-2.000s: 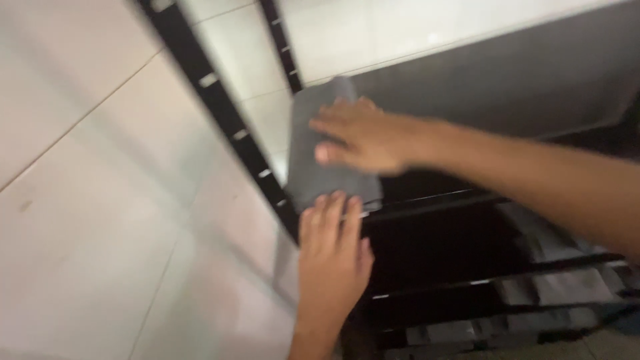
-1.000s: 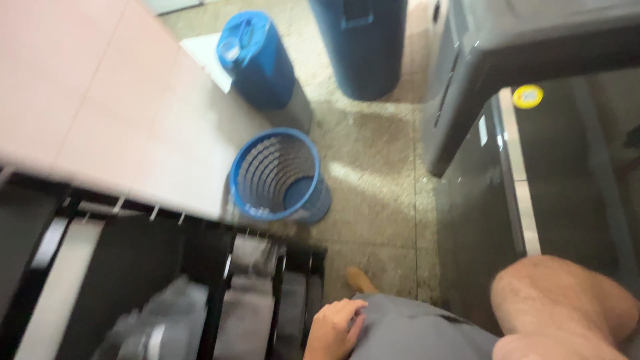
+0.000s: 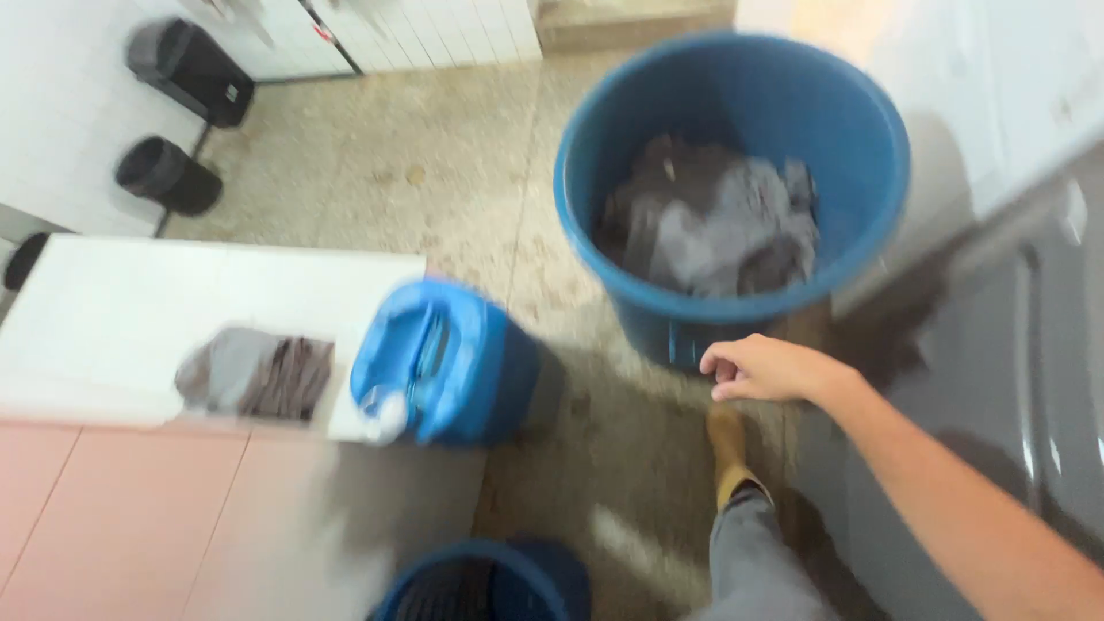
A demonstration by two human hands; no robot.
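Observation:
My right hand [image 3: 761, 369] comes in from the lower right, fingers loosely curled and nothing seen in it. It is just below the near rim of a large round blue plastic tub [image 3: 634, 297]. Crumpled grey and brown cloths [image 3: 720, 220] lie in the bottom of that tub. My left hand is out of the frame. Left of the tub, a blue plastic jerrycan [image 3: 444, 362] with a whitish cap stands near the end of a white surface, where a folded grey and brown cloth [image 3: 259, 373] lies.
A blue basket [image 3: 483, 552] stands at the bottom edge. Two black bins [image 3: 168, 175] [image 3: 191, 73] are by the far left wall. A grey glossy surface [image 3: 975, 431] runs along the right side. My leg and tan boot [image 3: 727, 440] are below my hand.
The view has swung from the dark rack, where both hands touched a grey cloth two seconds ago, to the floor and the blue tub. My left hand has left the view.

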